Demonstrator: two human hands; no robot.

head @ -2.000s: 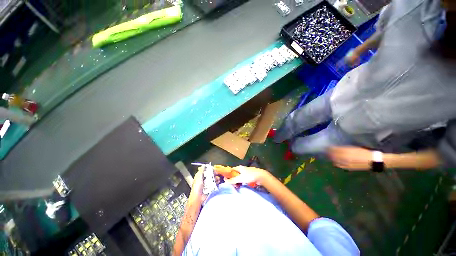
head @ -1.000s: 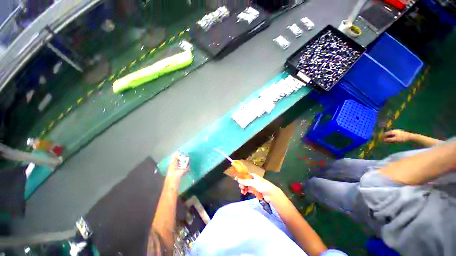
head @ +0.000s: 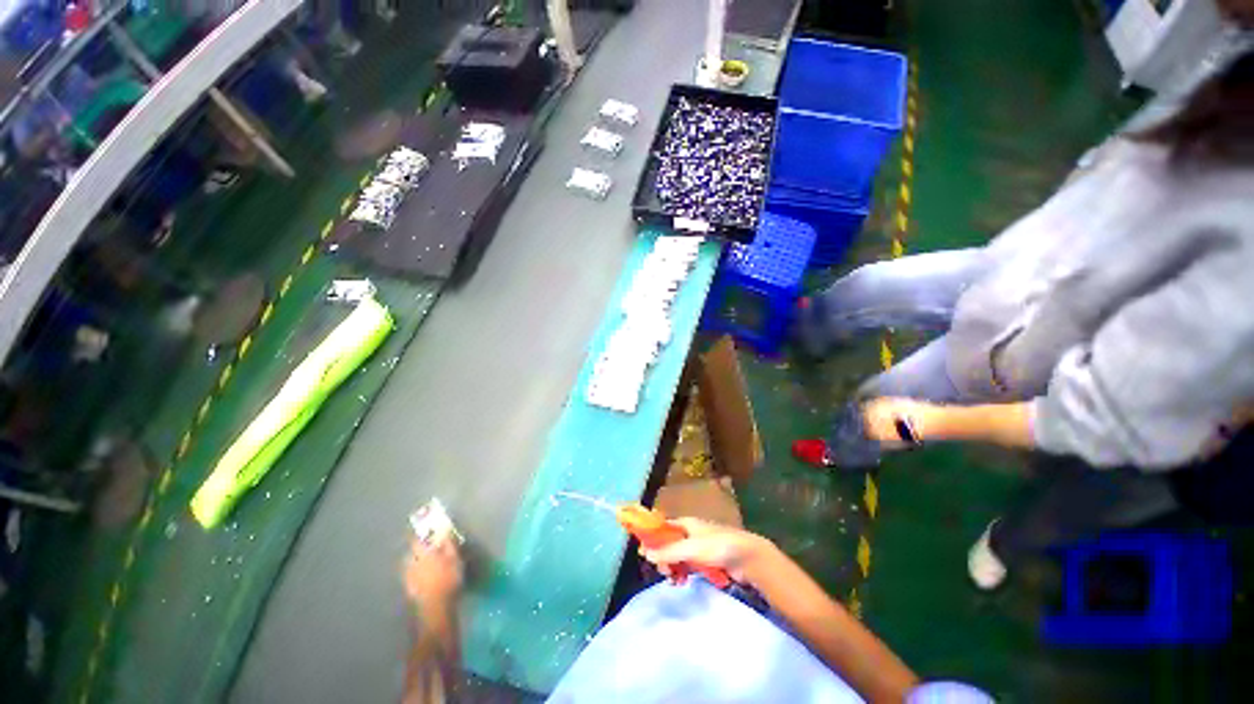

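My left hand (head: 432,575) is stretched out over the grey conveyor belt (head: 360,550), with a small white module (head: 433,521) at its fingertips. Whether the module touches the belt is hard to tell. My right hand (head: 704,546) is shut on an orange-handled tool (head: 649,524). The tool's thin pale shaft points left over the teal bench edge (head: 564,550). A row of white modules (head: 641,330) lies on the teal edge further ahead.
Three white modules (head: 601,139) lie on the belt. A black tray of small parts (head: 708,158) stands beyond the row. A yellow-green roll (head: 296,413) lies at left. A cardboard box (head: 728,413) and blue stool (head: 761,282) stand right of the bench. A person (head: 1073,316) is at right.
My left hand has gone from near my lap to out over the belt with the module. My right hand and the tool have parted from it. The view has turned.
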